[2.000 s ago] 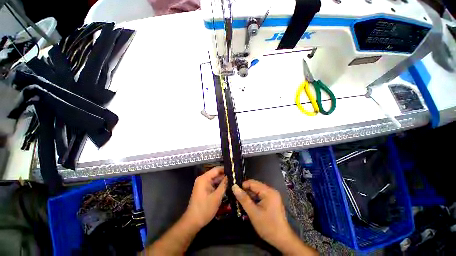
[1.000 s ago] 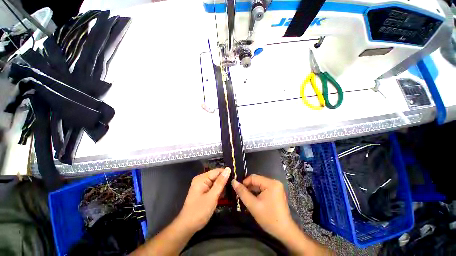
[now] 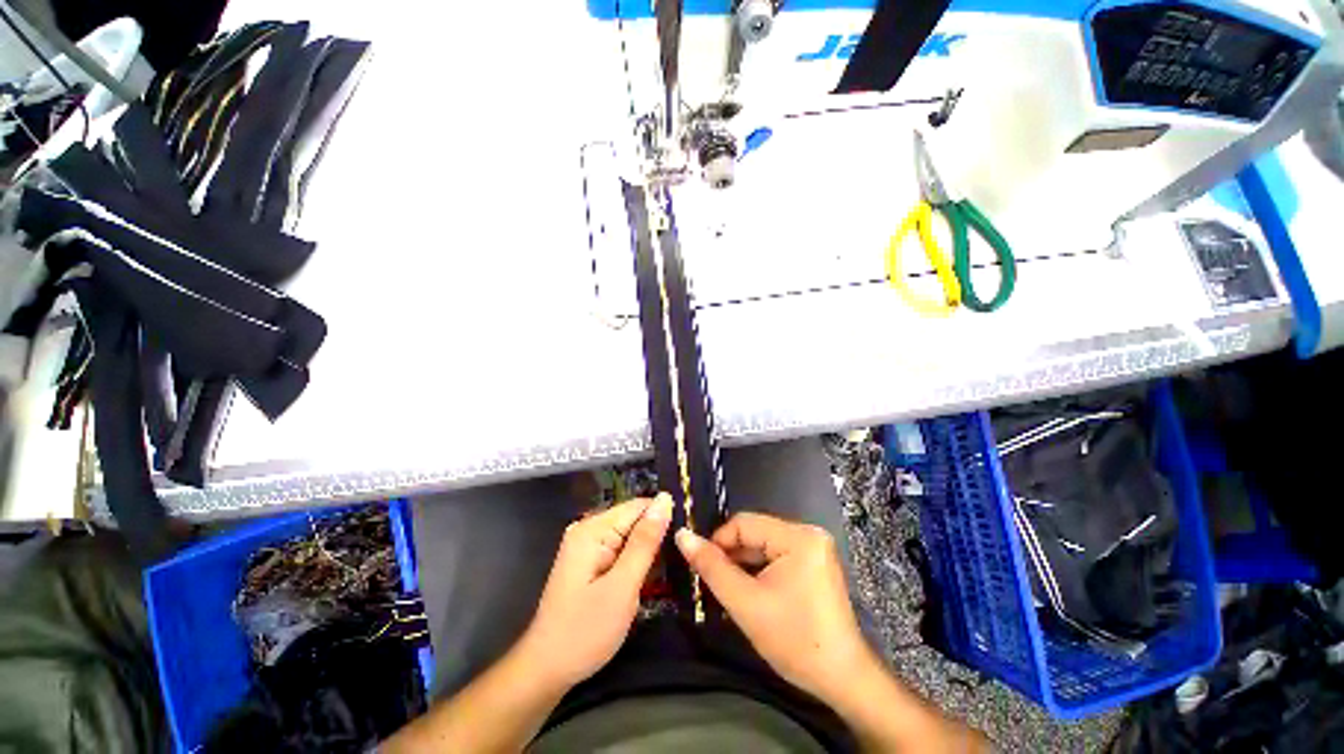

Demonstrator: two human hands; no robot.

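Note:
A black fabric strip with a zipper (image 3: pixel 677 368), showing a thin gold toothed line, runs from under the presser foot (image 3: pixel 659 206) over the table's front edge towards my lap. My left hand (image 3: pixel 607 575) pinches the strip's left side between thumb and forefinger below the edge. My right hand (image 3: pixel 774 582) pinches its right side, with the thumb near the gold line. The zipper's lower end hangs between my hands. The fingers under the strip are partly hidden.
Snips with yellow and green handles (image 3: pixel 955 258) lie right of the needle. A pile of black strips (image 3: pixel 177 280) lies at table left. Blue crates stand below, left (image 3: pixel 177 648) and right (image 3: pixel 966 575). The white sewing machine (image 3: pixel 1017 89) stands behind.
The view has shifted a little, so the machine and snips sit differently in the picture. My left thumb has moved up the strip beside the gold line. Both hands still hold it.

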